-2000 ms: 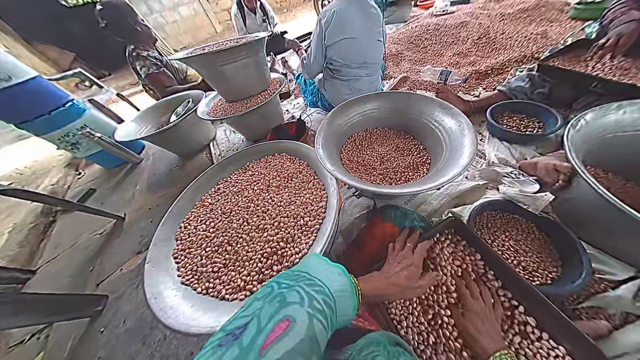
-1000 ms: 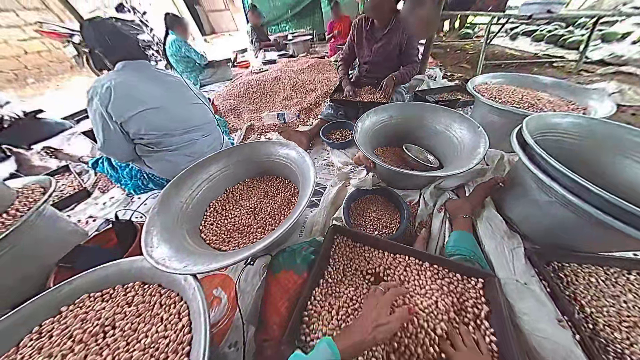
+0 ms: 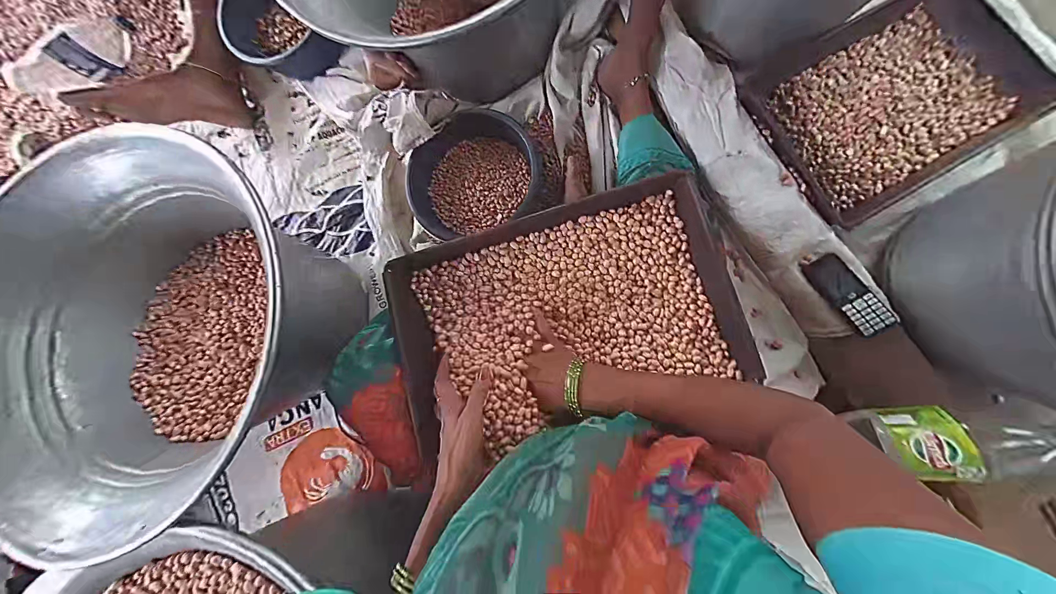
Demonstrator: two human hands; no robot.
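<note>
A dark rectangular tray (image 3: 718,289) full of shelled peanuts (image 3: 610,280) rests at my lap. My left hand (image 3: 464,412) is at the tray's near left corner, upright along the peanuts with its fingers a little apart. To its right, my right hand (image 3: 549,367) reaches into the peanuts, its fingertips partly buried; green bangles circle the wrist. A mound of peanuts lies between the two palms. Whether either hand grips any peanuts cannot be made out. Beyond the tray's far edge stands a dark blue tub (image 3: 417,177) with smaller, darker peanuts.
A large metal basin (image 3: 66,330) with peanuts stands at left, another (image 3: 462,49) beyond the tub. A second peanut tray (image 3: 841,216) lies upper right, near a keypad phone (image 3: 850,294). A plastic bottle (image 3: 932,443) lies at right. Another person's foot (image 3: 173,95) is upper left.
My hands, spread flat on the peanuts a second ago, are now closer together at the tray's near left part, with peanuts heaped between them. The view has tilted down.
</note>
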